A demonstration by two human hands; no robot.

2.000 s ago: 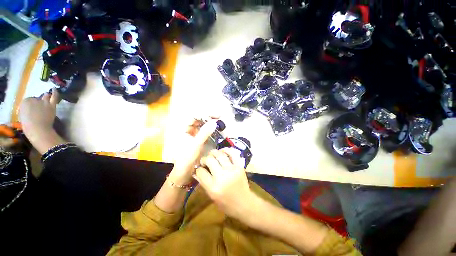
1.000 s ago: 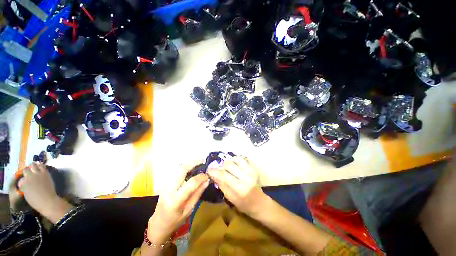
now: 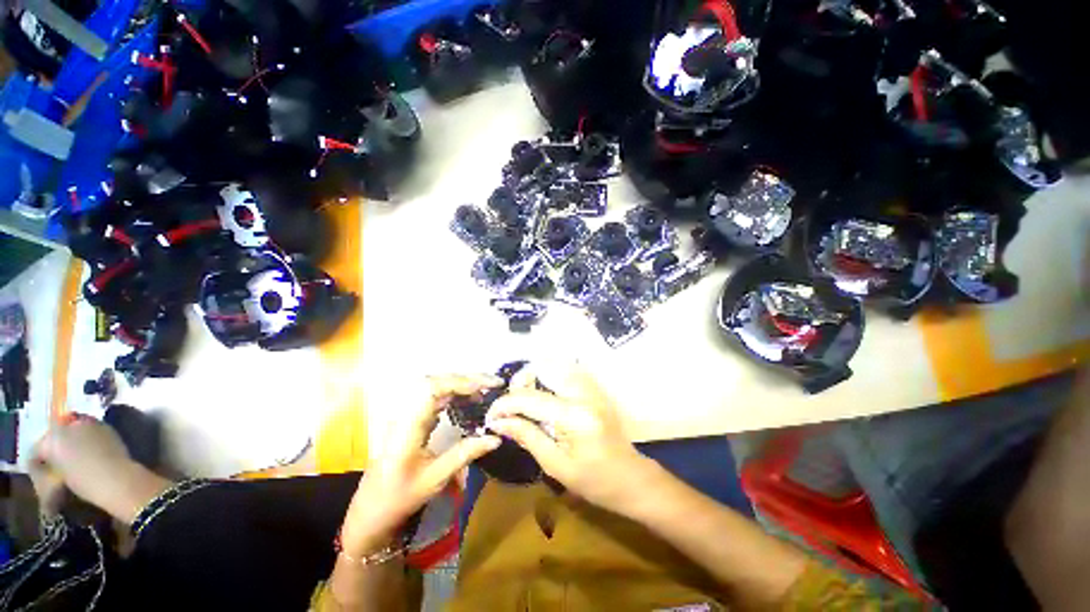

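A round black housing (image 3: 512,463) is held at the bench's front edge, above my lap. My left hand (image 3: 415,460) holds its left side, with the thumb and fingers spread around the rim. My right hand (image 3: 574,433) is on its upper right side, fingertips over the opening. What the right fingertips touch inside is hidden. A loose pile of silvery modules (image 3: 562,239) with black round parts lies on the bench beyond my hands.
A part-finished unit (image 3: 791,323) with a shiny interior lies right of the pile, among several others. Black housings with notched discs (image 3: 273,301) lie at left. A neighbour's hand (image 3: 90,460) is at far left. A red stool (image 3: 825,514) stands below the bench.
Since two seconds ago, the view has shifted and both hands have closed in around the black housing. In the last second, my left fingers have spread along its rim while my right hand stays over it.
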